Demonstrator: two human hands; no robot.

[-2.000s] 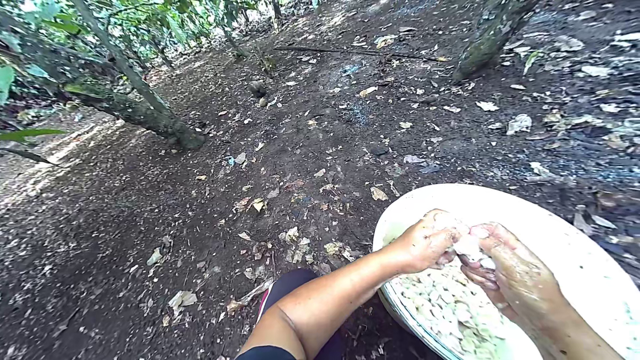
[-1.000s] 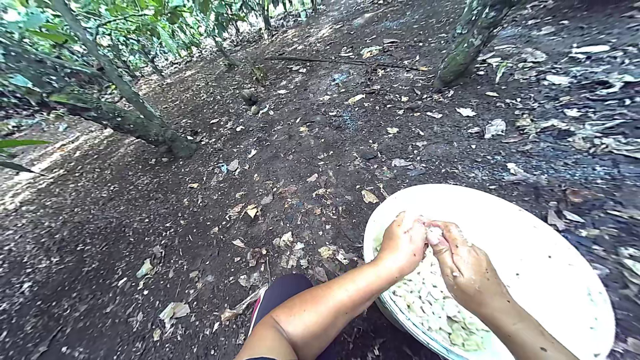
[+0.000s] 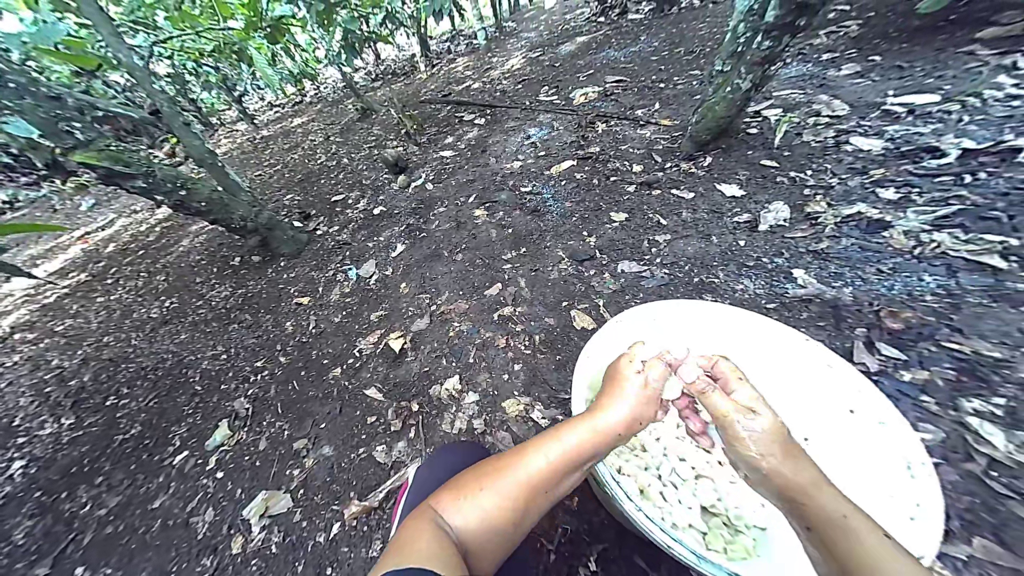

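Both hands meet over a wide white basin [image 3: 848, 424] that holds a heap of pale, whitish pieces, perhaps pulp-covered beans [image 3: 680, 488]. My left hand [image 3: 636, 392] has its fingertips closed on a small whitish piece [image 3: 674, 387] between the two hands. Touching the same piece and more pale, wet pulp is my right hand [image 3: 732, 412], its thumb on top and its lower fingers curled below. My right hand looks wet, with dark specks on the forearm. The undersides of the fingers are partly hidden.
Dark soil [image 3: 320, 384] strewn with dry leaves surrounds the basin. One leaning tree trunk [image 3: 732, 80] rises beyond it, and another trunk [image 3: 232, 212] slants at the left by green foliage [image 3: 280, 40]. A thin stick [image 3: 544, 108] lies farther off. My knee [image 3: 452, 464] is beside the basin.
Both hands stay together over the basin, with the fingers shifted around the pale pieces. More of the white piece shows between the fingertips than one second ago.
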